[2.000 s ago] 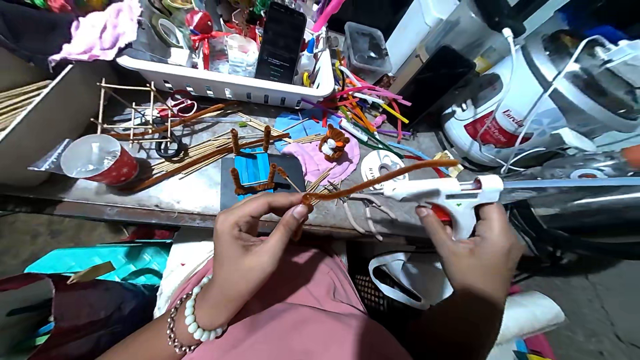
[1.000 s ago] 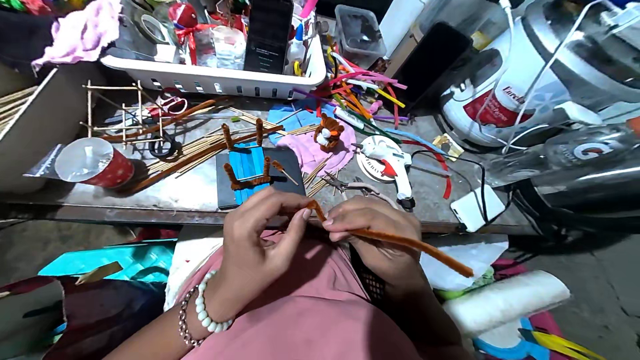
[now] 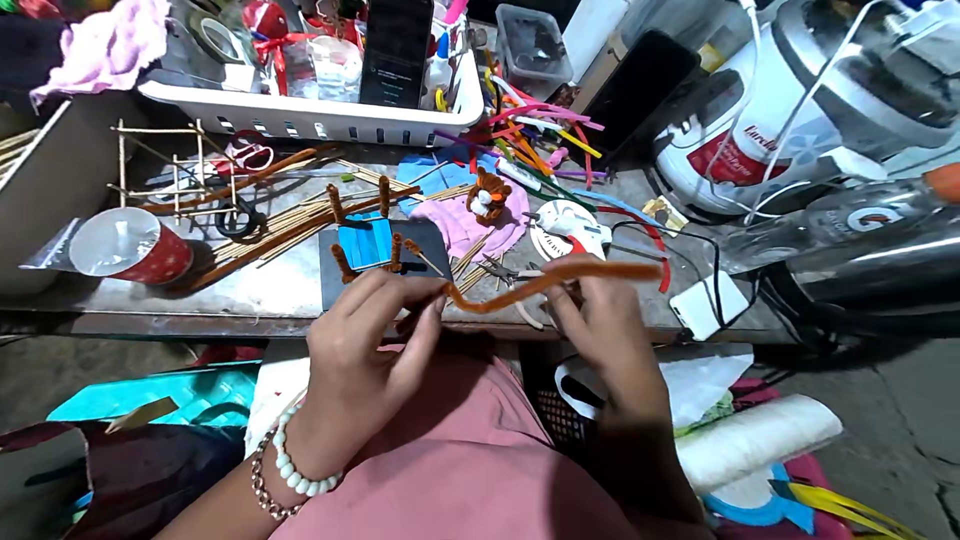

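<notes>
A brown pipe cleaner runs between my hands in front of the table edge. My left hand pinches its near end between thumb and fingertips. Its long part passes across my right hand, whose fingers are bent; whether they grip it is unclear. Beyond my left hand, a small blue piece with brown fuzzy posts stands on a dark square pad. A white glue gun lies on a round white disc, with pliers nearer to me. A brown and orange fuzzy figure sits on a pink cloth.
At the left are a red patterned cup, a stick frame, scissors and thin sticks. A white basket stands behind, beside colored pipe cleaners. A white power bank, cables and a bottle lie at the right.
Two seconds ago my right hand held the glue gun; one second ago it lay on the disc. My right hand has since moved away from my left, and the pipe cleaner now curves upward.
</notes>
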